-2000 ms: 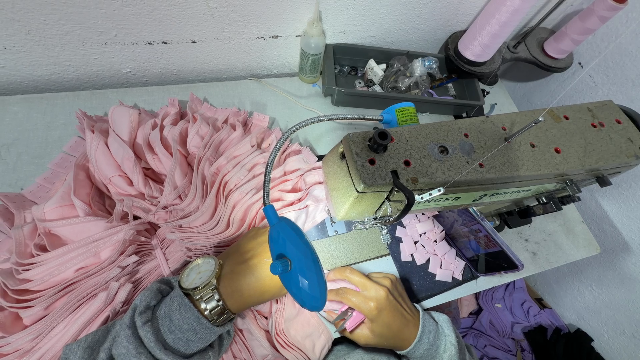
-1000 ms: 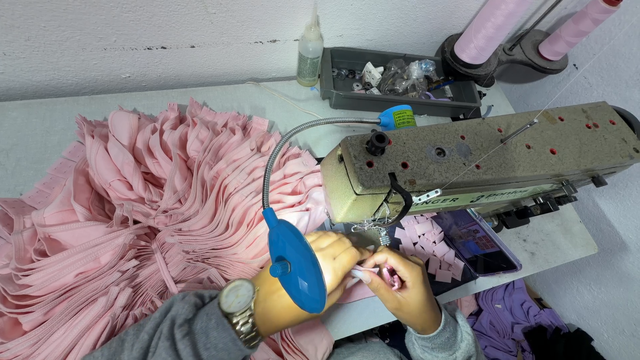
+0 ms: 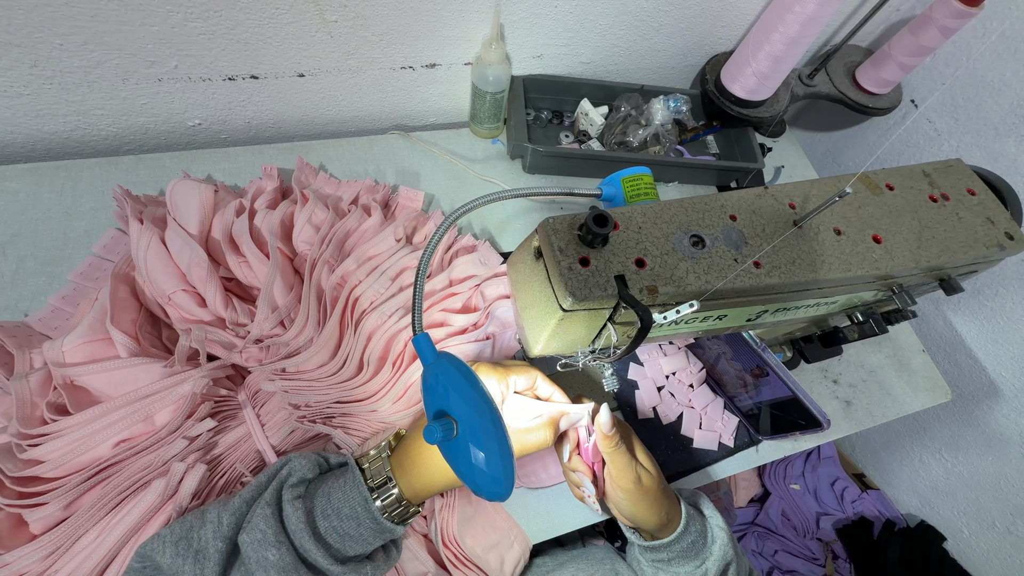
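My left hand (image 3: 524, 400), partly behind the blue lamp head (image 3: 468, 424), pinches the end of a pale pink fabric piece (image 3: 544, 406). My right hand (image 3: 620, 472) is closed around a small pink-handled tool (image 3: 590, 448), seemingly thread snips, its tip at the fabric edge. Fingertips of both hands nearly meet in front of the Singer sewing machine (image 3: 744, 256), below its needle end. A large heap of gathered pink garments (image 3: 280, 320) spreads over the table to the left, passing beneath my left forearm.
Small pink fabric squares (image 3: 688, 392) lie beside a phone (image 3: 768, 384) at the machine's right. Behind stand a grey parts tray (image 3: 632, 164), an oil bottle (image 3: 489, 88) and pink thread cones (image 3: 776, 48). The lamp's flexible neck (image 3: 428, 248) arches over the heap. Purple cloth (image 3: 808, 504) lies below the table edge.
Two seconds ago my hands were lower, near the table's front edge. They have moved up toward the needle area, and the fabric end now shows stretched between them.
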